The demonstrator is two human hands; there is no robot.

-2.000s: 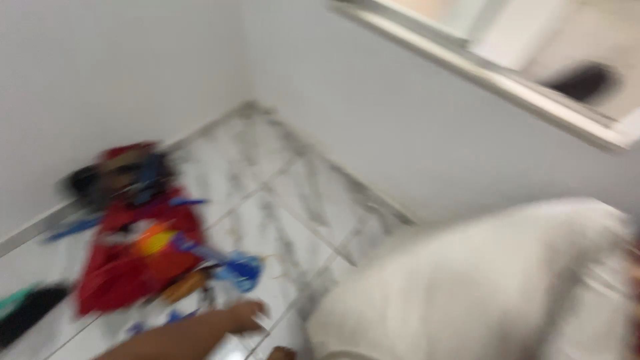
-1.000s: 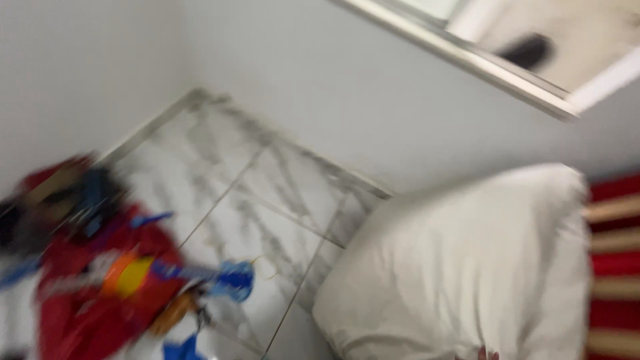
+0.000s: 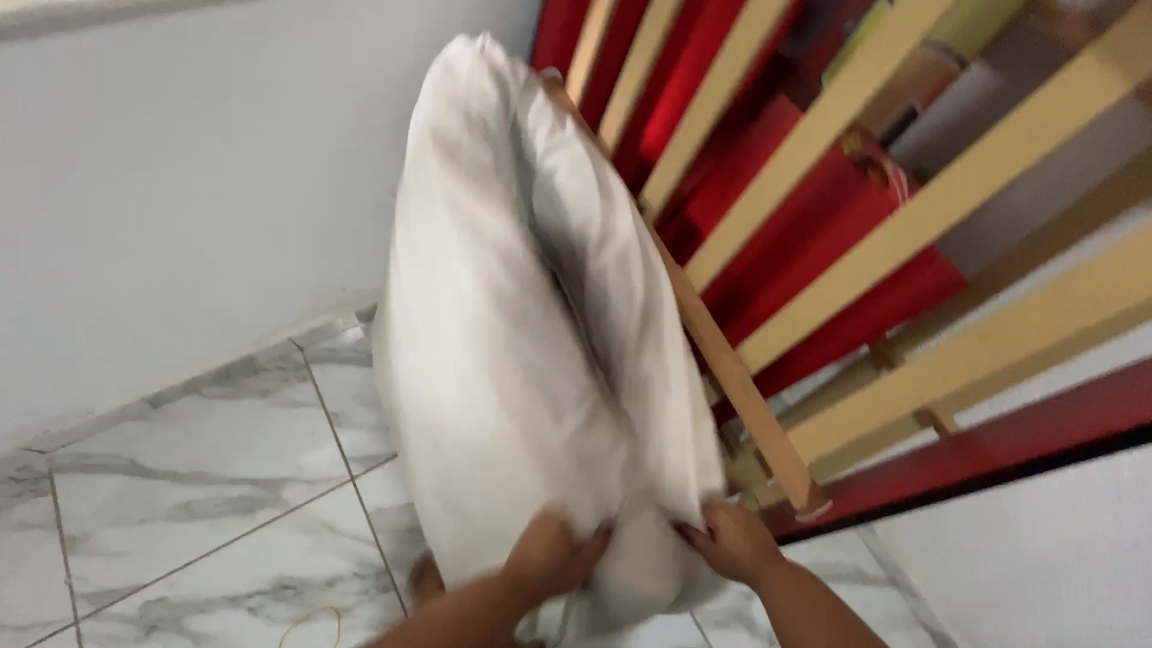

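A bulky white cloth bundle (image 3: pixel 486 342), which looks like a folded pillow or cushion, stands on end at mid-view with a deep fold down its front. My left hand (image 3: pixel 551 560) grips its lower part, the fingers blurred. My right hand (image 3: pixel 736 544) pinches the cloth at the lower right edge, close to the end of a wooden rail. Between both hands the fabric is bunched. The bundle's underside is partly hidden by my left forearm.
Wooden bed slats (image 3: pixel 837 261) in a red frame (image 3: pixel 990 468) lie to the right, with red items beneath them. Marbled tiles (image 3: pixel 225 531) cover the floor, where a thin yellow loop (image 3: pixel 310 621) lies. A pale wall (image 3: pixel 198 207) rises behind at the left.
The view has swung right, away from the red bag and the floor items. Both hands are now on the white bundle, which appears folded and more upright.
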